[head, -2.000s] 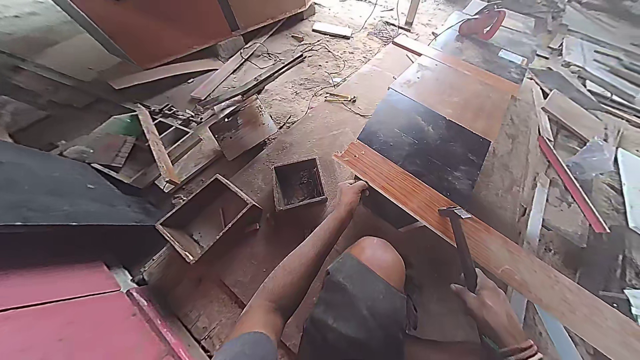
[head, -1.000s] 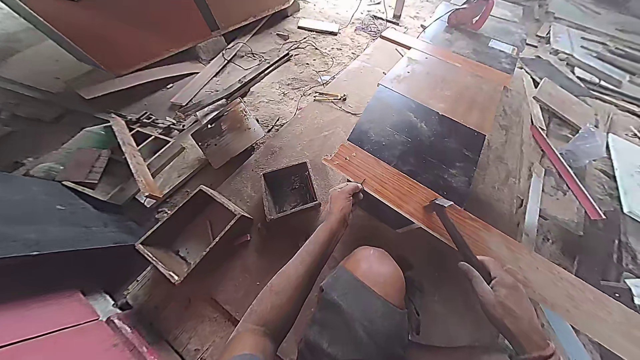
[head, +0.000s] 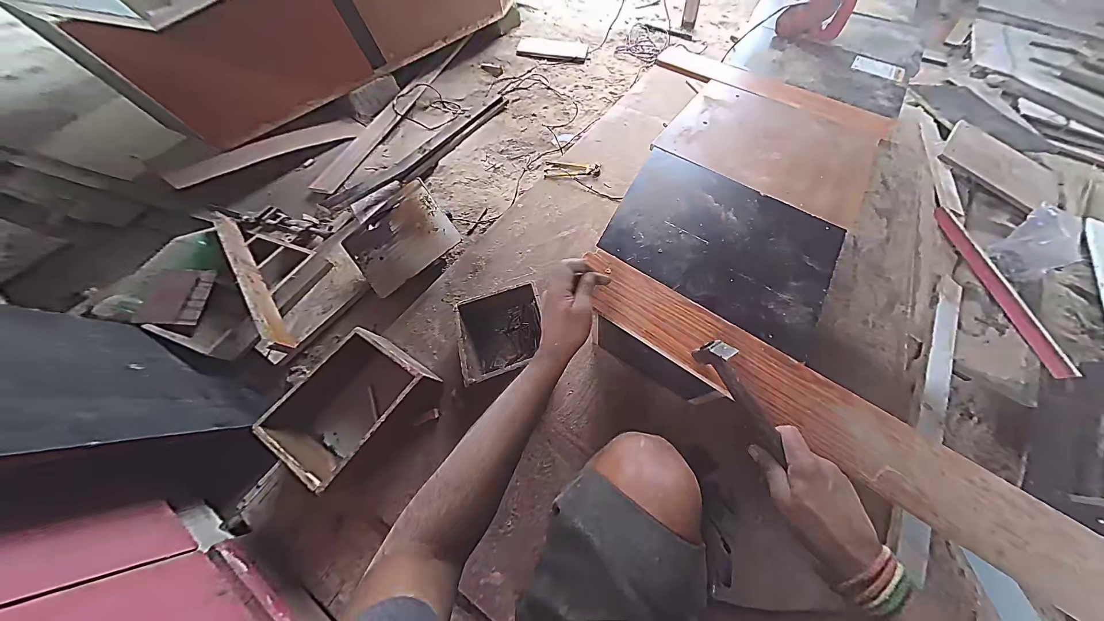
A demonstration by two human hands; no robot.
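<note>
A long reddish-brown wooden plank (head: 828, 405) runs from the middle of the view to the lower right, its near-left end over a dark box-like piece (head: 651, 358). My left hand (head: 569, 306) grips that end, fingers on its top corner. My right hand (head: 811, 492) is closed round the handle of a hammer (head: 746, 392), whose metal head is at the plank's upper face; whether it touches cannot be told. Beyond the plank lies a black panel (head: 724, 246). Left of my left hand stands a small wooden box (head: 461, 345) with what look like nails inside.
A larger open wooden box (head: 285, 453) stands further left. Yellow-handled pliers (head: 572, 170) lie on the brown board beyond. Wood scraps (head: 259, 285) and a loose panel (head: 401, 237) are at left. A red strip (head: 1005, 293) and boards lie at right. A red object (head: 815, 17) is at the top.
My left hand has stayed at the plank's end. The hammer in my right hand has changed its tilt slightly, with its head still near the plank.
</note>
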